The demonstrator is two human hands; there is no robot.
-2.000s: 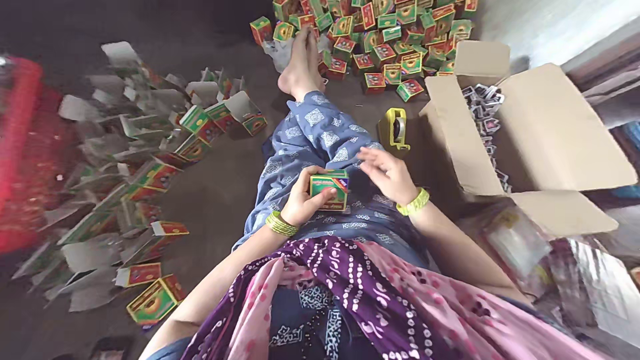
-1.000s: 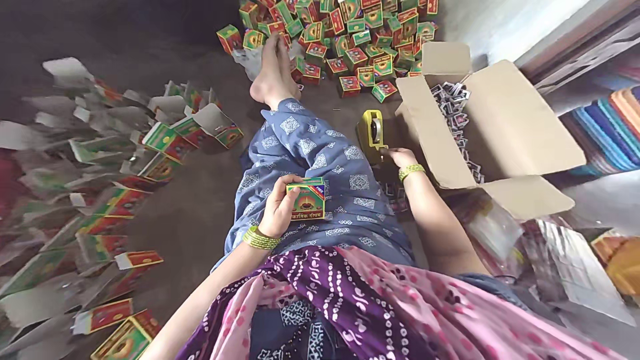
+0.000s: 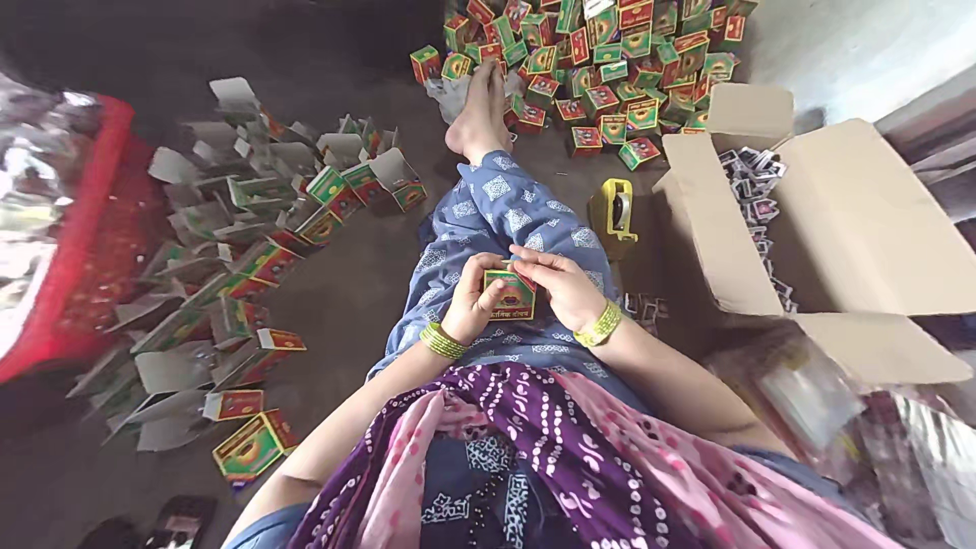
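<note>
A small green and red printed carton [image 3: 510, 299] is above my lap, its front facing up. My left hand [image 3: 474, 299] grips it by its left side, with the thumb on the front. The fingers of my right hand [image 3: 560, 287] lie on its top right edge; whether they hold a bit of tape there is too small to tell. Beyond my right hand, a yellow tape dispenser [image 3: 614, 213] stands on the floor beside my leg. Bangles circle both wrists.
Many closed cartons [image 3: 602, 99] are heaped beyond my feet. Open-flapped cartons [image 3: 229, 259] spread over the floor at left, near a red-rimmed container [image 3: 76, 229]. At right stands a large open cardboard box [image 3: 862, 221] with small packets [image 3: 755, 191] inside; plastic bags [image 3: 812, 389] lie nearer.
My right hand has come from beside the tape dispenser back to the carton's top edge. My left hand has kept hold of the carton.
</note>
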